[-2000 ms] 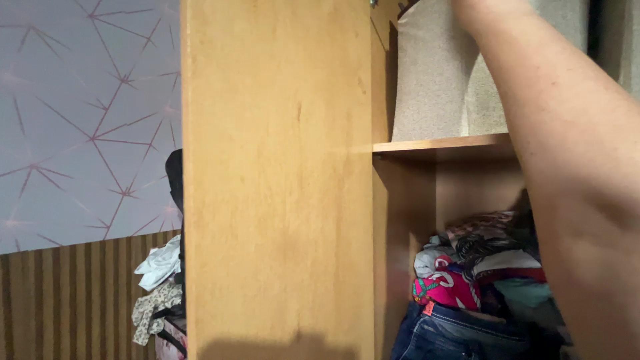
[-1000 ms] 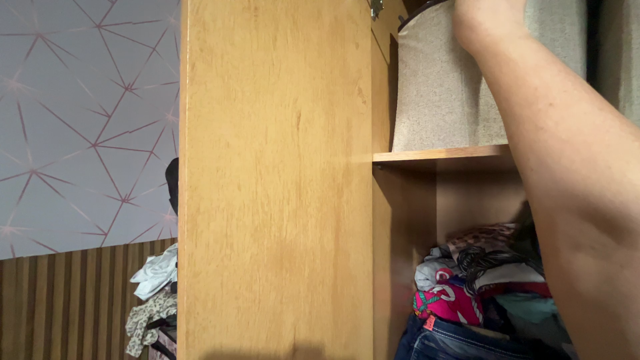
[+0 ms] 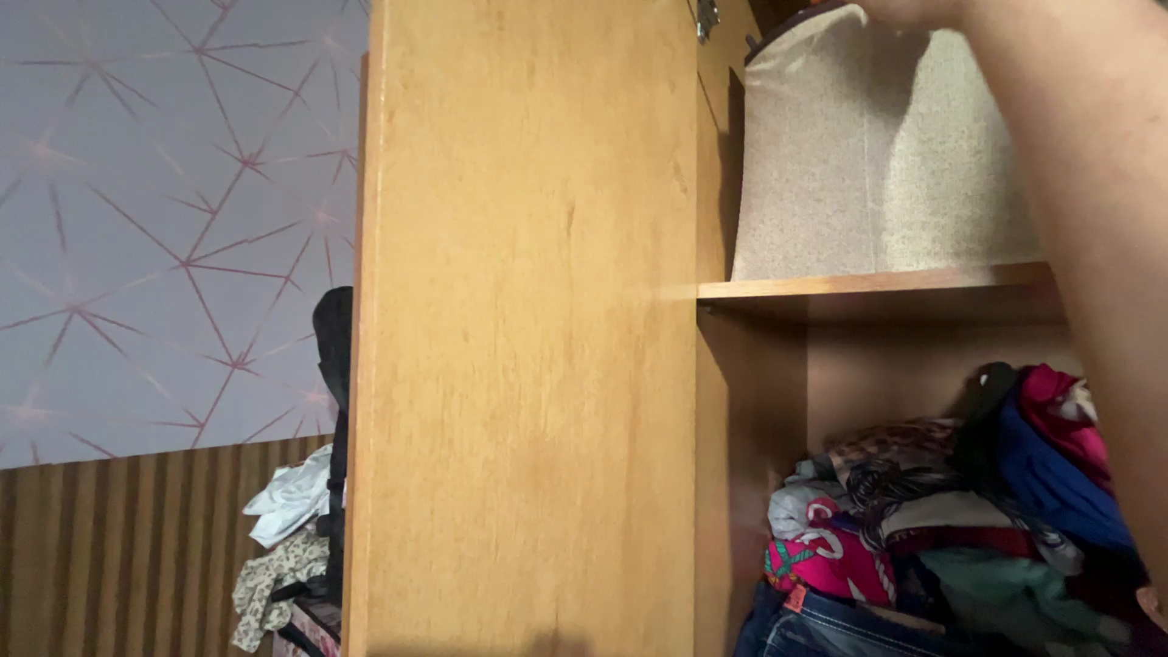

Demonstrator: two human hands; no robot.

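At the top edge, my left hand (image 3: 912, 13) touches the upper rim of a beige fabric storage box (image 3: 812, 173); its fingers are largely cut off, so its grip cannot be told. The forearm runs down the right side. A small part of my right hand (image 3: 1153, 604) shows at the lower right edge, beside a heap of clothes; whether it holds anything is hidden. The heap has blue jeans (image 3: 839, 630), a bright pink printed garment (image 3: 835, 561), a blue garment (image 3: 1049, 474) and a pinkish-red one (image 3: 1063, 415).
The box stands on a wooden shelf (image 3: 876, 281) above the clothes compartment. A wide wooden wardrobe door (image 3: 529, 319) fills the middle, with a metal hinge (image 3: 707, 18) at its top. Behind it at left are a black strap-like item (image 3: 336, 356) and hanging clothes (image 3: 292, 493).
Blue, dark and pinkish-red garments now show on the heap's right side, where they did not show before. Part of my right hand has come into view. My left hand stays by the box's rim.
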